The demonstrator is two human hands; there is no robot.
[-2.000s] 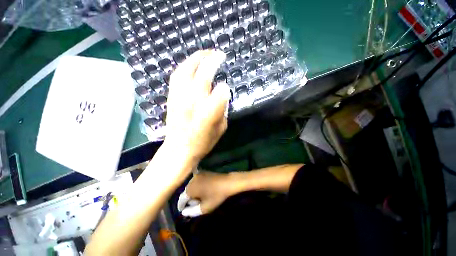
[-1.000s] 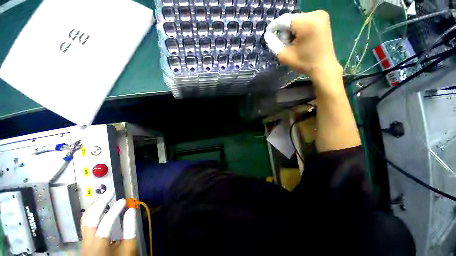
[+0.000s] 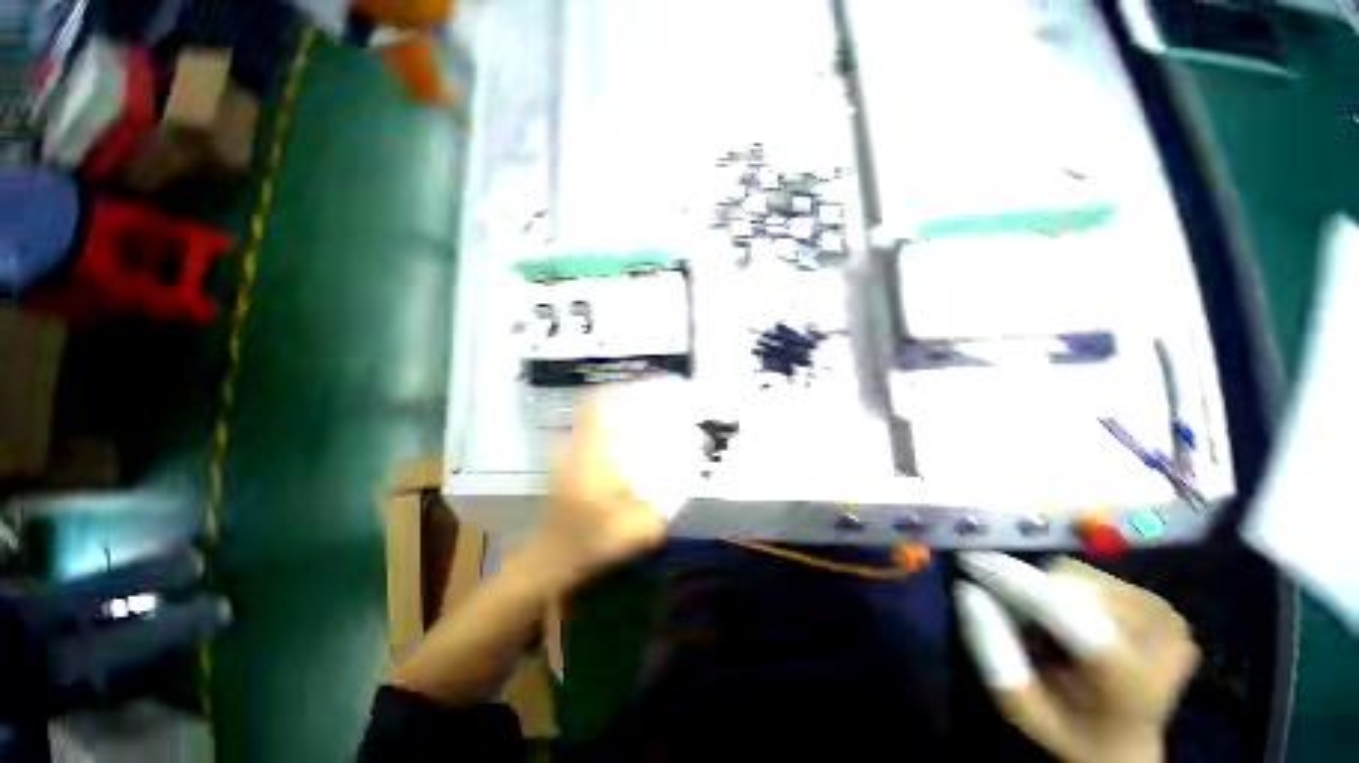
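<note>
The white machine bed is overexposed and blurred. The left fixture (image 3: 611, 321) has a light-green bar (image 3: 596, 264) at its back and a few dark shells at its left. The right fixture (image 3: 1006, 291) shows no shells. A pile of shells (image 3: 783, 209) and a heap of black inserts (image 3: 786, 349) lie between them. My left hand (image 3: 619, 462), with white-covered fingertips, is over the bed's front edge by the left fixture; whether it holds anything is washed out. My right hand (image 3: 1095, 641) is below the front edge, fingers bent, and I cannot tell if it holds something.
Buttons line the front edge, with a red emergency stop (image 3: 1100, 537) and an orange connector (image 3: 912, 558). Blue-gripped tools (image 3: 1155, 455) lie at the right front corner. A white foam sheet (image 3: 1319, 432) is at the far right. Cartons and a red plastic object (image 3: 142, 261) stand on the left floor.
The view has swung from the blister trays to the machine bed. My right hand has left the trays and is now by the bed's front edge. My left hand is now near the left fixture.
</note>
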